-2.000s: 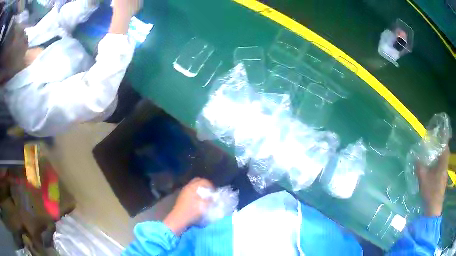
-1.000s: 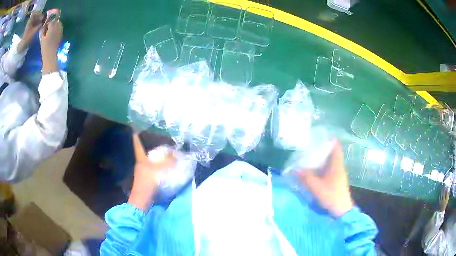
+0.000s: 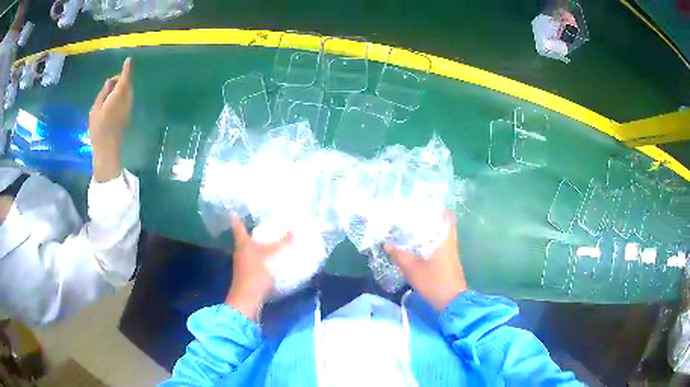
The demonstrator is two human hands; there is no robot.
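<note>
A heap of clear plastic bags (image 3: 303, 170) lies in a row in front of me on the green bench top, glaring white. My left hand (image 3: 256, 261) holds a crumpled clear bag at the heap's near edge, thumb and fingers around it. My right hand (image 3: 431, 261) is on a clear bag at the heap's right end, its fingers partly hidden by film and glare. Several clear plastic trays (image 3: 363, 127) lie flat just behind the heap, some reaching the yellow rail. What is inside the bags cannot be told.
The yellow edge rail (image 3: 484, 75) curves behind the trays. Beyond it, a bagged unit (image 3: 558, 34) is on the dark belt. More clear trays (image 3: 518, 142) lie on the right. At left, a neighbour's hand (image 3: 112, 113) reaches over the bench near blue shiny film (image 3: 53, 142).
Both hands have moved onto the bags. The right hand, first out at the far right with film, came in to the heap's right end. The view has turned, and a bagged unit shows on the belt.
</note>
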